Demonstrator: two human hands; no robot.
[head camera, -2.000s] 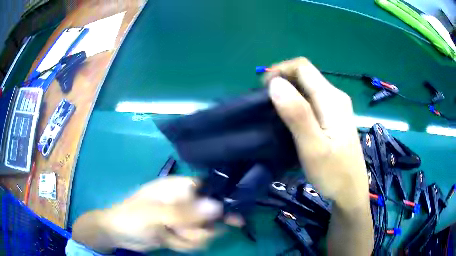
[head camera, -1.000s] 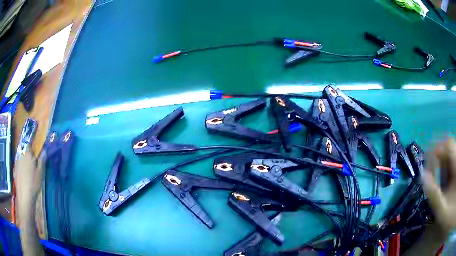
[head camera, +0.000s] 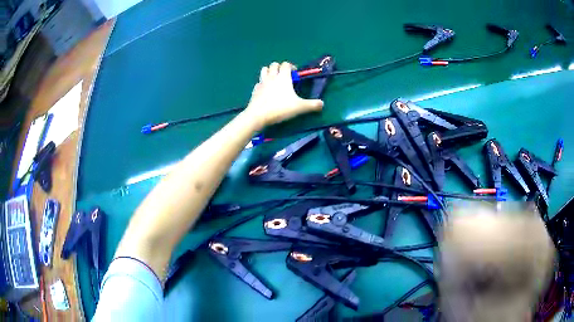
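Note:
My left hand (head camera: 280, 94) reaches over the upper bench, thumb and fingers spread, beside a black clamp (head camera: 321, 78) with a blue plug and red sleeve (head camera: 307, 73) lying across it. The hand hides part of that clamp and I see no grip on it. My right hand (head camera: 497, 261) is a blurred shape at the lower right, over the cables; its fingers cannot be made out. Several black clamps with copper jaws (head camera: 340, 220) lie in a loose pile in front of me, leads running to the lower right.
Two clamps (head camera: 85, 236) lie side by side at the bench's left edge. More clamps with leads (head camera: 434, 38) lie along the far right. The wooden table (head camera: 69, 144) at left holds a keypad box (head camera: 22, 242), a patterned oblong (head camera: 48, 229) and papers (head camera: 63, 119).
My left hand has moved from the left edge up to the far clamp. My right hand has moved left over the cables. The view has shifted; one grey clamp at left is now hidden behind my arm.

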